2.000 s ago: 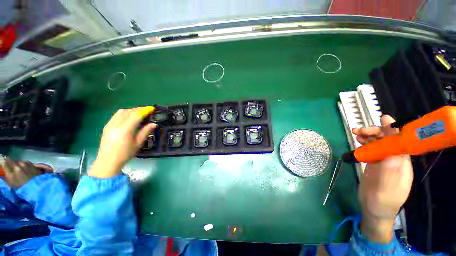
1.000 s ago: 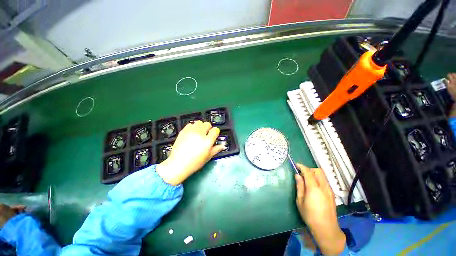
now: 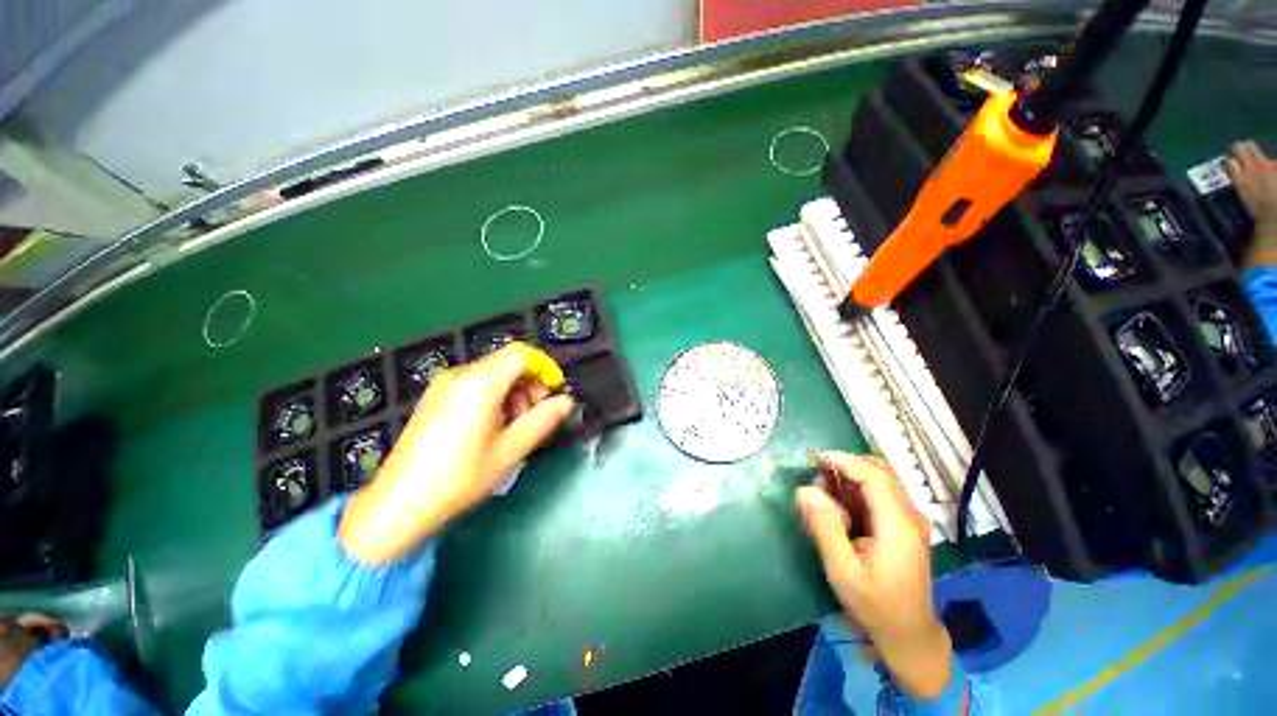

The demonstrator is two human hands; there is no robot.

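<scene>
The black foam tray (image 3: 605, 386) lies left of the screw dish (image 3: 719, 402), with black modules (image 3: 567, 319) in its pockets. Its near right pocket is bare. My left hand (image 3: 455, 441), with yellow at a fingertip, is over the tray. Its fingers are pinched on a dark module, mostly hidden by the hand. My right hand (image 3: 875, 553) is right of and nearer than the dish, fingers curled around the thin tweezers (image 3: 824, 460), which are blurred. The orange electric screwdriver (image 3: 952, 203) hangs tilted, its black tip over the white slotted rack (image 3: 885, 378).
Stacked black foam trays (image 3: 966, 336) with modules stand at the right, a black cable (image 3: 1011, 357) in front. Another person's hand (image 3: 1256, 182) is at the far right; another (image 3: 21, 641) at lower left. White scraps (image 3: 515, 677) lie near the front edge.
My right hand has let go of the screwdriver and taken hold of the tweezers. My left hand has moved right, then slightly back left, and the module has left the near right pocket.
</scene>
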